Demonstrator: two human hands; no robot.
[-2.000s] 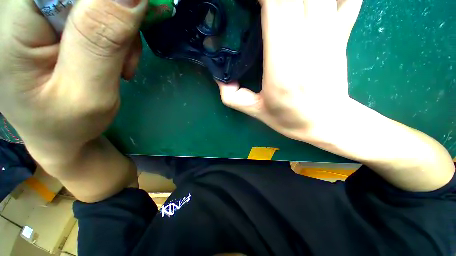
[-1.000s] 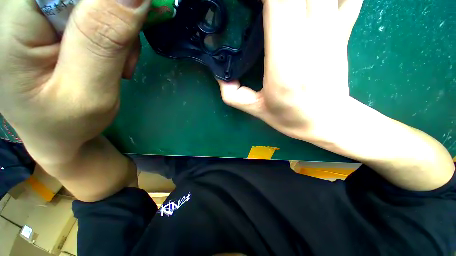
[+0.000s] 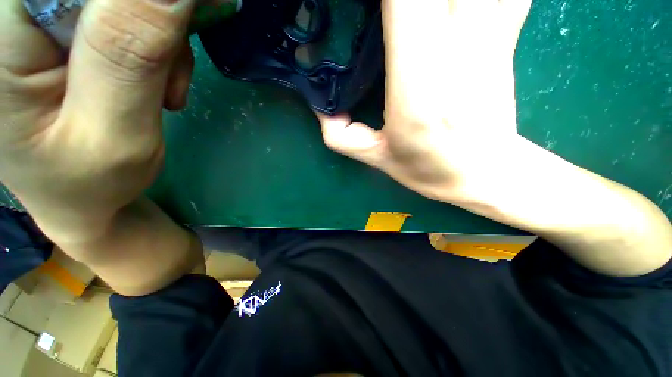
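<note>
My left hand, large and close at the upper left, is closed around a silver-white glue tube. The tube's green end points right, over the left side of a black plastic housing. The housing is hollow, with a round ring and a screw post inside. Its top is cut off by the picture's edge. My right hand lies along the housing's right side, with the thumb at its lower tip. Its fingertips are out of the picture. The tube's nozzle tip cannot be made out.
The scuffed green bench top lies under the housing. Yellow tape marks its near edge. Brown cartons with orange tape stand below at the lower left. Dark cloth shows at the left edge. A carton with orange tape shows below the bench edge.
My left hand and the tube have shifted left and slightly up. The housing has moved slightly left and up in the picture. My right hand keeps its hold.
</note>
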